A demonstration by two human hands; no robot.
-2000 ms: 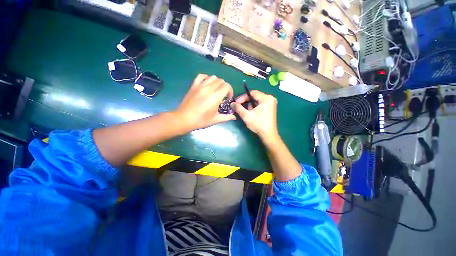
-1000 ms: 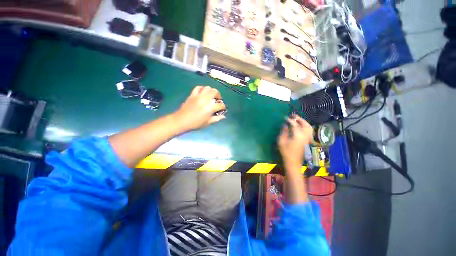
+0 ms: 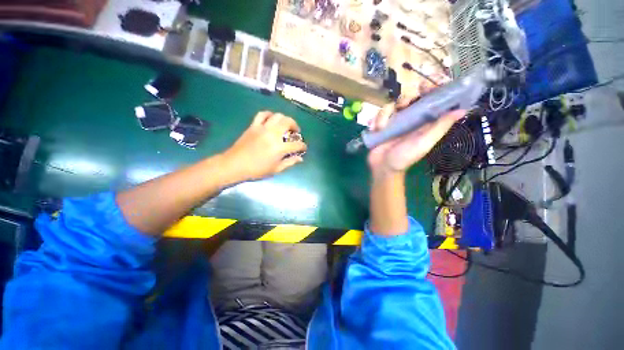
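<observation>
My left hand holds a small watch assembly in its fingertips above the green mat; the fingers partly hide it. My right hand holds a fat grey-silver cylinder, which looks like an electric screwdriver. Its tip points left towards the watch assembly, with a gap between them. Its rear end reaches up to the right, over the cables.
Several dark watch units lie on the mat at left. The wooden parts tray and divided box stand behind. A black fan, tape roll and blue block are at right. Striped tape marks the front edge.
My right hand has left the watch assembly, let go of the dark thin tool, reached right and taken up the grey cylinder. My left hand still holds the assembly.
</observation>
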